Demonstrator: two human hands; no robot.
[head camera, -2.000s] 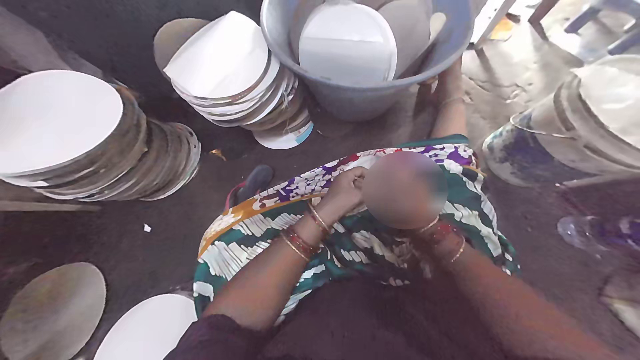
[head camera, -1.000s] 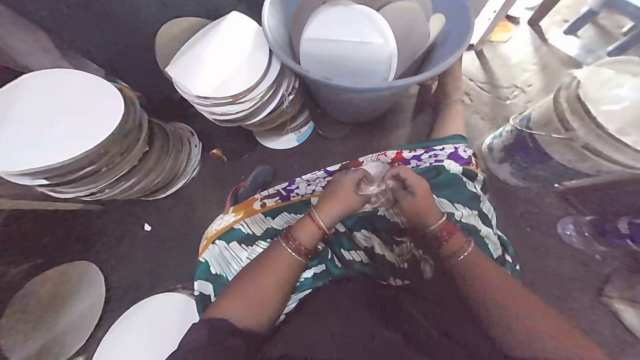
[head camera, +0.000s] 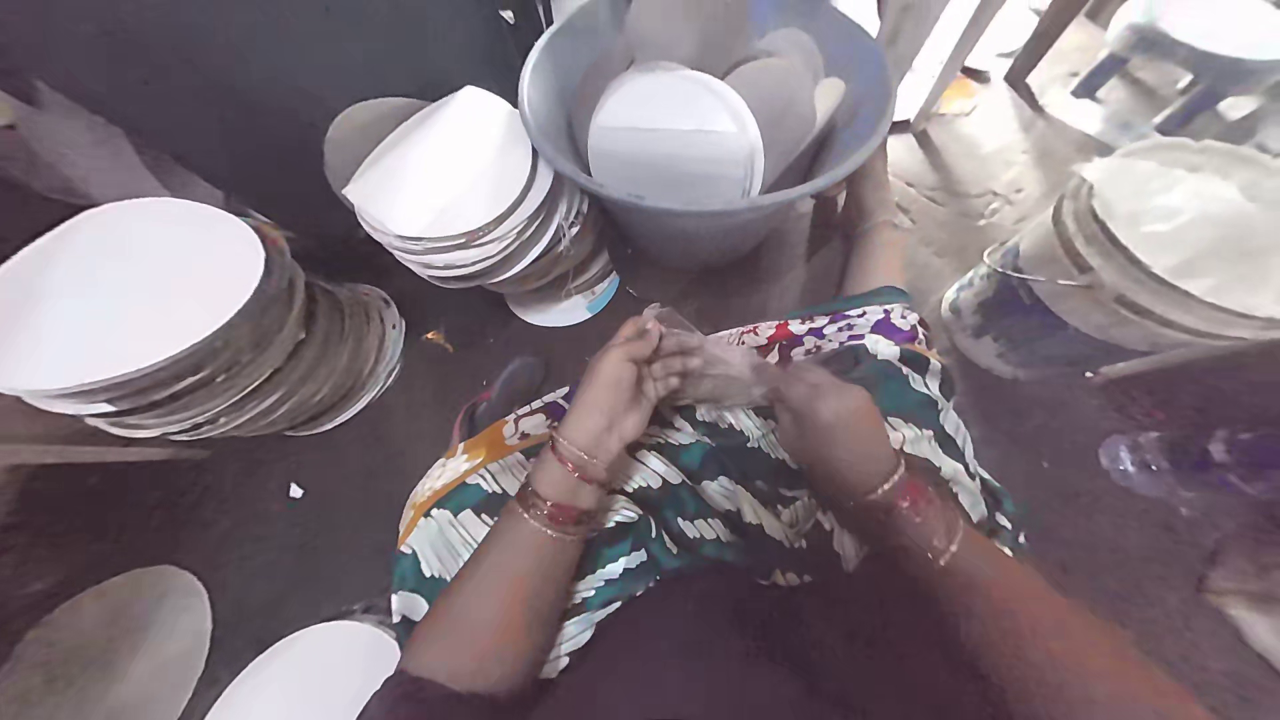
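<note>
A thin, clear plastic sheet or bag (head camera: 722, 372) stretches between my hands above the patterned cloth (head camera: 690, 480) over my lap. My left hand (head camera: 635, 375) has its fingers bent around the left end of the plastic, palm partly turned up. At the other end, my right hand (head camera: 830, 425) pinches the plastic, though motion blur hides its fingertips. Both wrists wear bangles.
Stacks of round discs stand at the left (head camera: 130, 290) and upper middle (head camera: 450, 170). A grey tub (head camera: 690, 225) holds more discs. To the right are a covered bucket (head camera: 1060, 290) and a clear bottle (head camera: 1150, 465). Two discs (head camera: 110, 640) (head camera: 310, 675) lie lower left.
One second ago my hands were close together over the crumpled plastic; now they are farther apart, with the plastic spread between them.
</note>
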